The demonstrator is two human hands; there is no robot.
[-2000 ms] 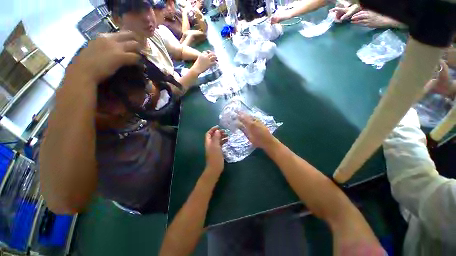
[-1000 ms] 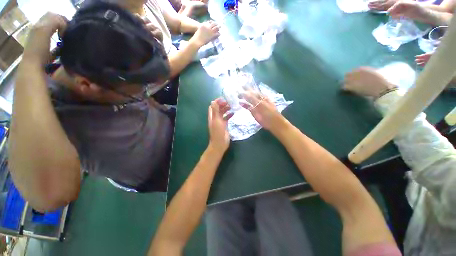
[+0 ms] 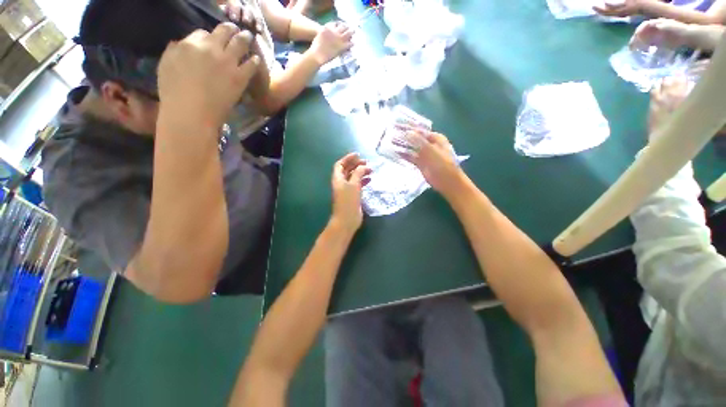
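A clear poly bag (image 3: 390, 191) lies creased and shiny on the green table in front of me. A rigid-looking clear plastic part (image 3: 396, 133) is at its far side. My right hand (image 3: 430, 155) holds this clear part with its fingers over the near right side. My left hand (image 3: 349, 189) is at the left edge of the bag, fingers curled and apart, holding nothing that I can see. Glare hides the far edge of the part and whether it is inside the bag.
A glittering heap of clear bags (image 3: 414, 56) lies beyond my hands. Another clear bag (image 3: 561, 119) lies to the right. A cream pipe post (image 3: 637, 179) slants at the right. Neighbours sit on both sides, one with an arm raised (image 3: 191, 159) at the left.
The clear part has shifted right and tilted with my right hand. The right neighbour's hand has moved away, and a bag now shows on the table there. The left neighbour's arm has moved right.
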